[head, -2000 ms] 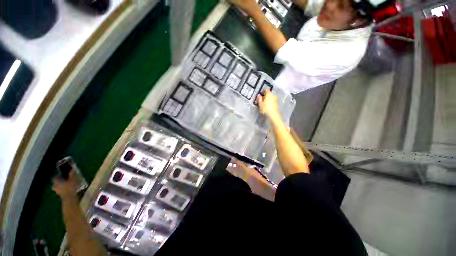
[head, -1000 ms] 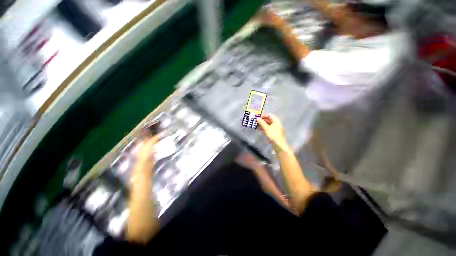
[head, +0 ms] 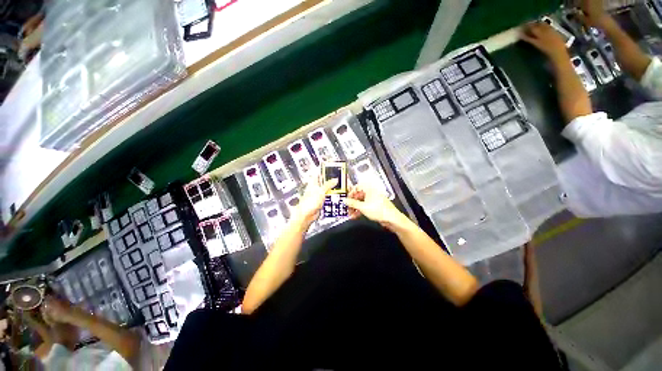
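A front housing, with a yellow-edged window at its upper end and a dark key grid at its lower end, is held between both hands. My left hand holds its left side, thumb near the window. My right hand has its fingers at the right edge. Whether a phone body lies under it cannot be told. Behind the hands, a clear blister tray of white phone bodies shows, partly hidden. A grey-white blister tray to the right holds several black-framed front housings at its far side.
A green conveyor belt carries single handsets. Left are a small tray of paired parts and another tray of black frames. Clear trays are stacked on the shelf. Co-workers sit at both sides; a white sleeve is at right.
The view has turned. My left hand has come from the belt, and my right hand from the grey-white tray with a front housing; both hands now meet at it over the clear tray.
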